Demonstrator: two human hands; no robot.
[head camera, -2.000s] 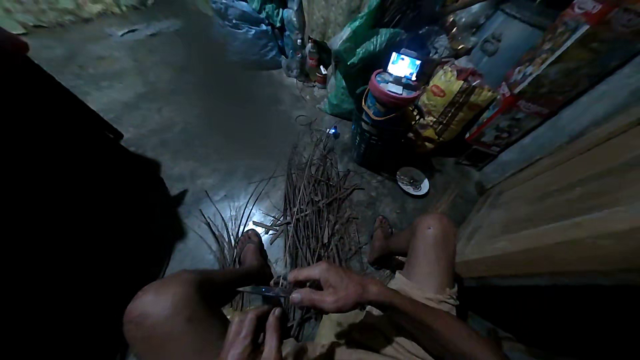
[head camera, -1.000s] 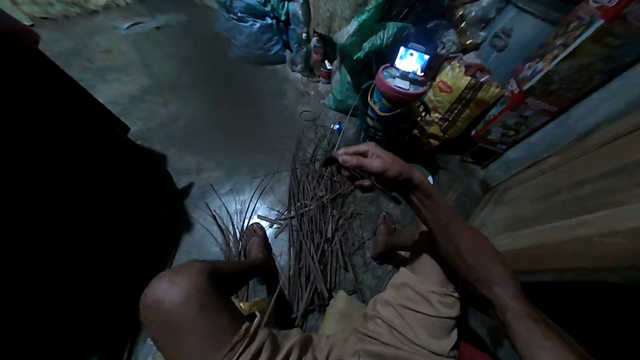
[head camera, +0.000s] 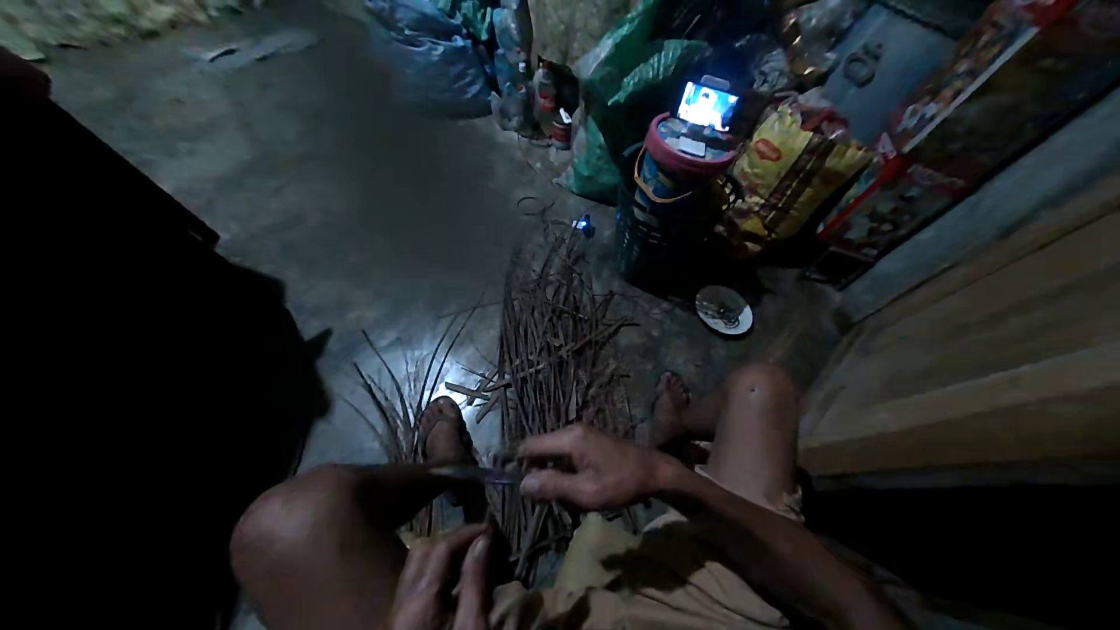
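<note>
My right hand (head camera: 595, 468) reaches in from the lower right, over the near end of a pile of thin dark sticks or strips (head camera: 560, 350). Its fingers hold a thin knife-like blade (head camera: 477, 473) that points left. Below and to the left, my left hand (head camera: 446, 573) is near the bottom edge, thumb and fingers close together; whether a thin strip is between them cannot be made out. A smaller bunch of thin strips (head camera: 385, 402) lies beside my left foot. The pile lies between my two feet on the floor.
A white dish (head camera: 724, 311) with small items sits right of the pile. Behind it, a bucket with a pink rim (head camera: 691, 157) bears a lit screen (head camera: 708, 106). Filled plastic bags (head camera: 429, 61), bottles (head camera: 544, 92) and a yellow bag (head camera: 787, 175) stand farther back. A wooden panel (head camera: 971, 350) is at right.
My right hand has come back down from above the far part of the pile to near my lap, where it was two seconds ago. My left hand, out of clear sight one second ago, shows again.
</note>
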